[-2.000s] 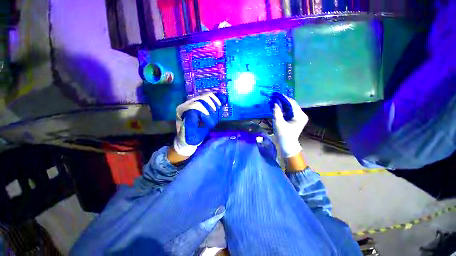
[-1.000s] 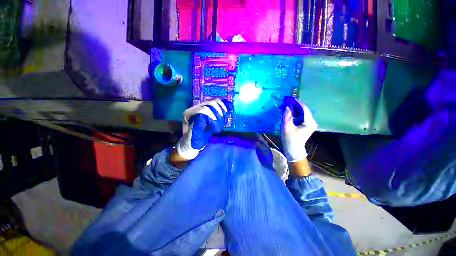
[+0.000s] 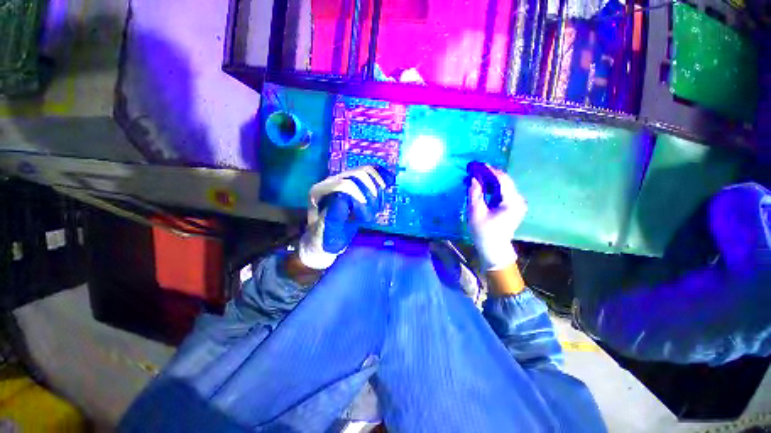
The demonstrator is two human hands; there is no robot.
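Observation:
A large printed circuit board (image 3: 440, 199), blue with pink component rows on its left part, lies flat on the green-topped ledge. A bright white-blue light spot lies on its middle. My left hand (image 3: 345, 210), in a white and dark blue glove, is curled at the board's lower left edge; whether it holds anything is hidden. My right hand (image 3: 493, 211), gloved alike, is at the board's right part with thumb and fingertips together. A faint thin dark stick seems to extend left from its fingertips. A small round teal pot (image 3: 284, 129) stands left of the board.
A green mat (image 3: 575, 178) covers the ledge to the right. Behind is a machine (image 3: 456, 51) lit magenta. Another green board (image 3: 714, 63) lies at the upper right. A person's blue sleeve (image 3: 685, 287) is at the right. A black bin with a red-orange panel (image 3: 188, 262) stands below left.
The view has shifted, showing more of the machine and the green board at upper right. My right hand has moved slightly left over the board. My left hand stays at the board's lower left edge.

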